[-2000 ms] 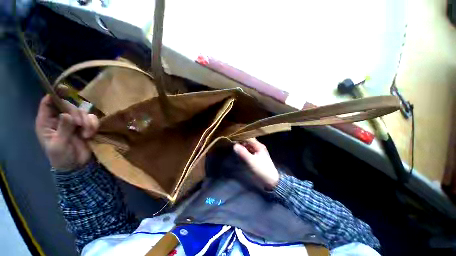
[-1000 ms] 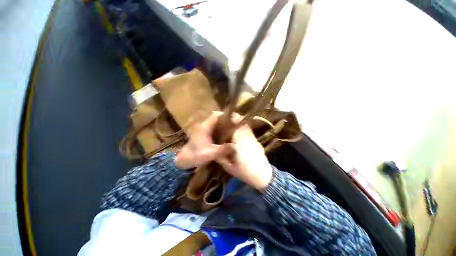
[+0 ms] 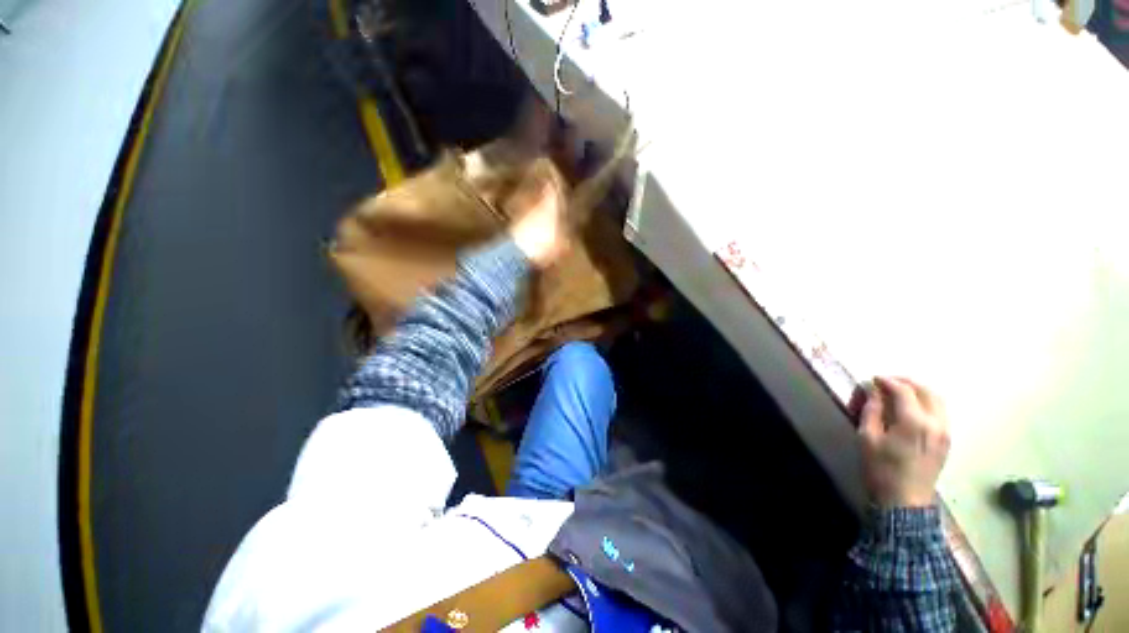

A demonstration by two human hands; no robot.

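Observation:
Tan-brown tote bags (image 3: 415, 235) are low at my left, beside the bench end, and partly blurred. My left hand (image 3: 541, 223) is blurred and reaches down onto them; its fingers cannot be made out, so its grip is unclear. A blurred strip like a bag handle shows just right of it. Several bag layers overlap, and I cannot separate one bag from another. My right hand (image 3: 904, 427) rests on the bench edge with bent fingers and holds no bag.
The long white bench (image 3: 867, 186) runs diagonally on the right, with a worn red strip (image 3: 805, 340) along its edge. A hammer (image 3: 1035, 501) and a slim dark tool (image 3: 1090, 584) lie near my right hand. A dark walkway (image 3: 235, 284) with yellow lines is at left.
The bag has left my lap and both hands have parted. My left hand has moved down-left to the bags; my right hand has moved to the bench edge. The view has shifted left.

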